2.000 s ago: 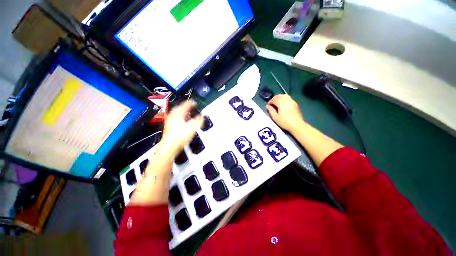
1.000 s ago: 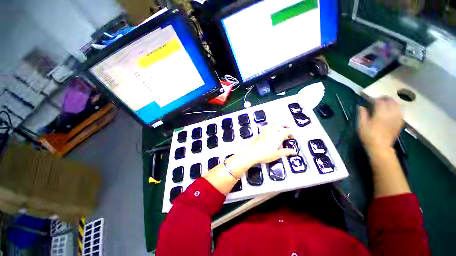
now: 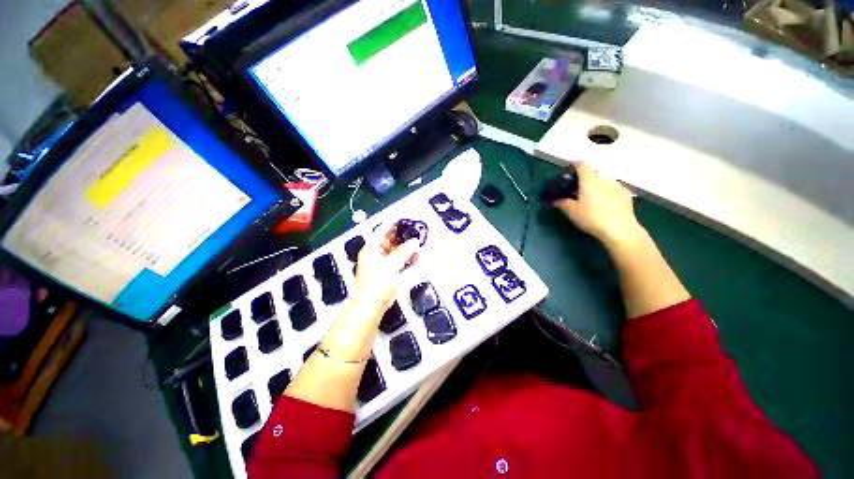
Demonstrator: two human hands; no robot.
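The white foam tray lies slanted in front of me, with rows of black smartwatch bodies; some at its right side show white-patterned faces. My left hand is over the tray's upper middle, its fingers closed on a smartwatch body with a patterned face. My right hand is right of the tray, gripping the black barcode scanner, which is partly hidden by the fingers. A small dark rounded thing, perhaps a mouse, and a thin silver stick lie between tray and right hand.
The left monitor shows a yellow bar and the right monitor a green bar. A red item lies between them. A clear parts box is at the back. A white panel with a round hole lies at the right.
My left hand has lifted a patterned smartwatch body from the tray's lower rows and moved up the tray. My right hand holds the scanner closer to the tray. The camera view has turned.
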